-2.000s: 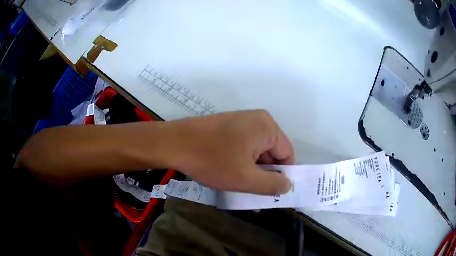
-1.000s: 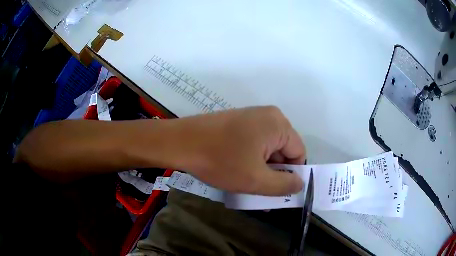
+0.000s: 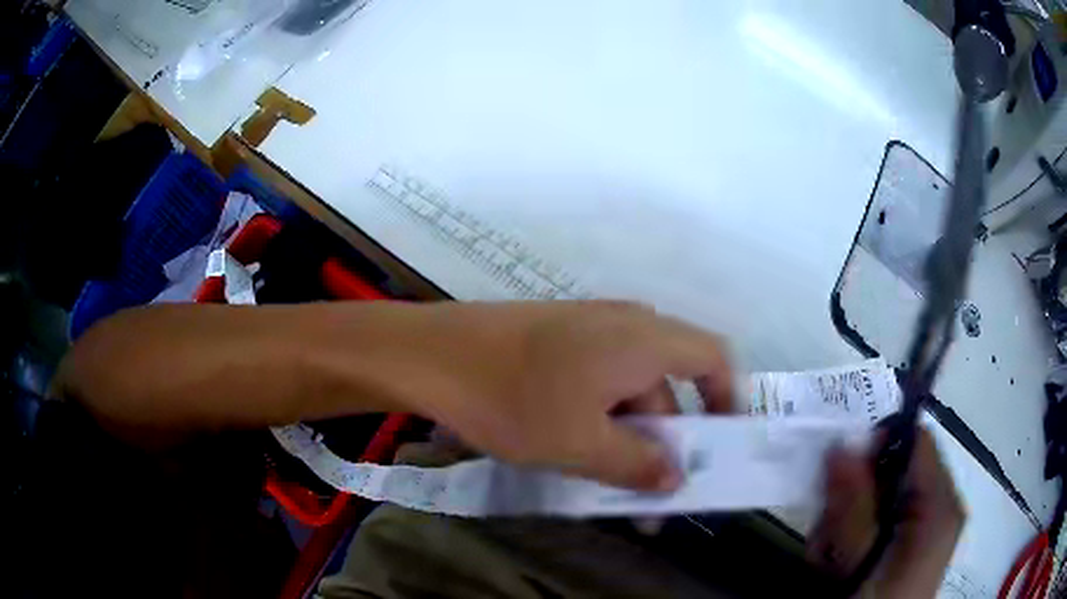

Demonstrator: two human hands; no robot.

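My left hand grips the white label strip between thumb and fingers above the table's front edge. The strip runs left from my hand down to the red basket. My right hand, blurred, is at the strip's right end and holds the dark scissors, whose blades point up and away over the needle plate. Whether its fingers also pinch the strip is blurred. Loose printed labels lie on the table behind the strip, partly hidden by it.
The sewing machine's needle plate is at right. Red scissor loops lie at the lower right edge. The red basket and blue basket stand at left, below the table. A clear plastic bag lies at the far left of the table.
My right hand has come into view with the scissors, which have swung from the strip to upright on the right. The strip now extends toward my right hand, in front of the loose labels.
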